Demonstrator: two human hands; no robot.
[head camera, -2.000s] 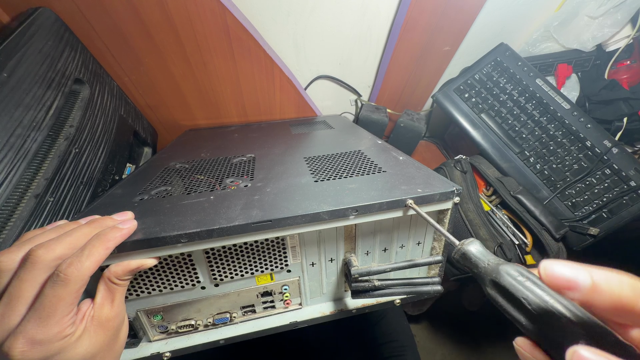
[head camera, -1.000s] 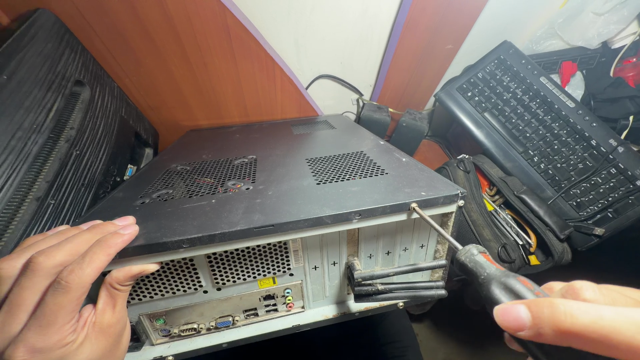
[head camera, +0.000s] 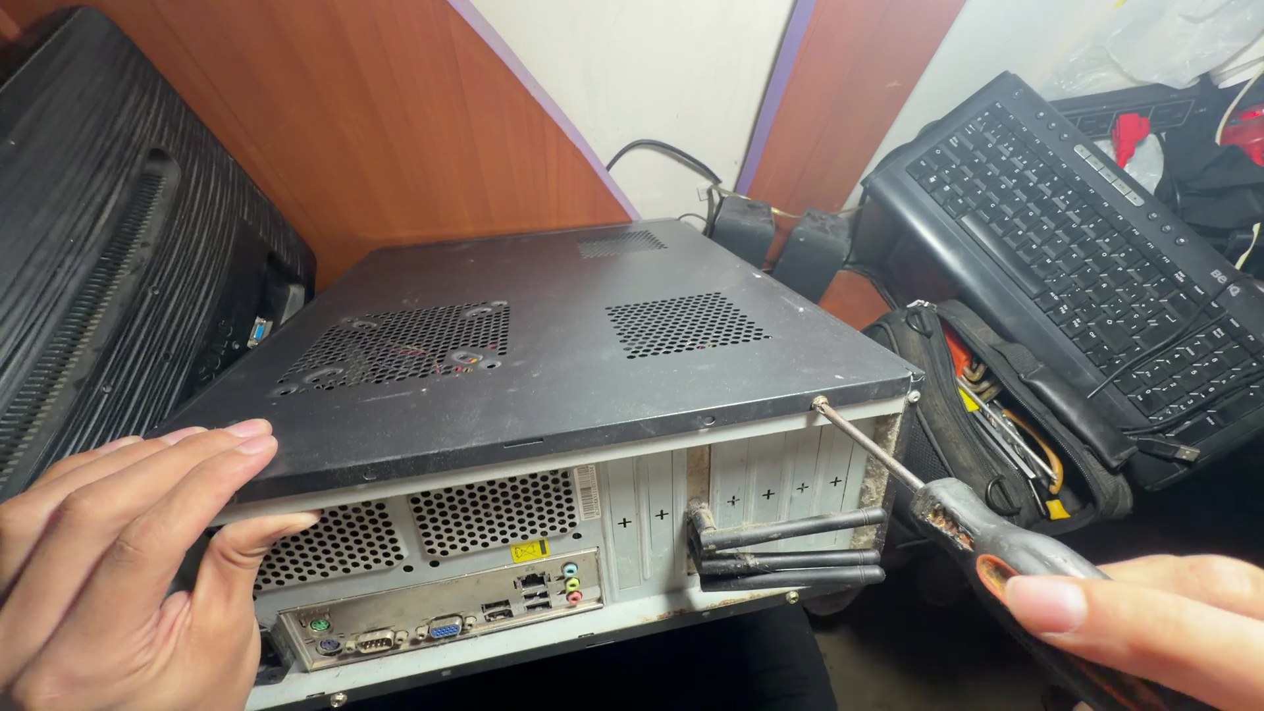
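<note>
A desktop computer case lies on its side, its black perforated side panel (head camera: 553, 365) facing up and its rear ports facing me. My left hand (head camera: 148, 553) grips the case's near left corner, fingers on the panel and thumb under its edge. In my right hand (head camera: 1155, 612), at the lower right, is a screwdriver (head camera: 997, 533) with a worn dark handle. Its tip touches a screw (head camera: 820, 404) on the panel's rear edge, near the right corner. Below, several black antennas (head camera: 790, 553) stick out from the expansion slots beside the metal port plate (head camera: 454, 612).
A black monitor (head camera: 118, 227) stands at the left. Right of the case are an open tool bag (head camera: 918, 434) holding several tools and a black keyboard (head camera: 1086, 257) with its cable. Small black speakers (head camera: 743, 229) sit behind, against the wood-panelled wall (head camera: 395, 109).
The screwdriver handle and my right hand have shifted slightly, and the fingers have changed their grip. The tip stays at the screw. My left hand has stayed at the corner.
</note>
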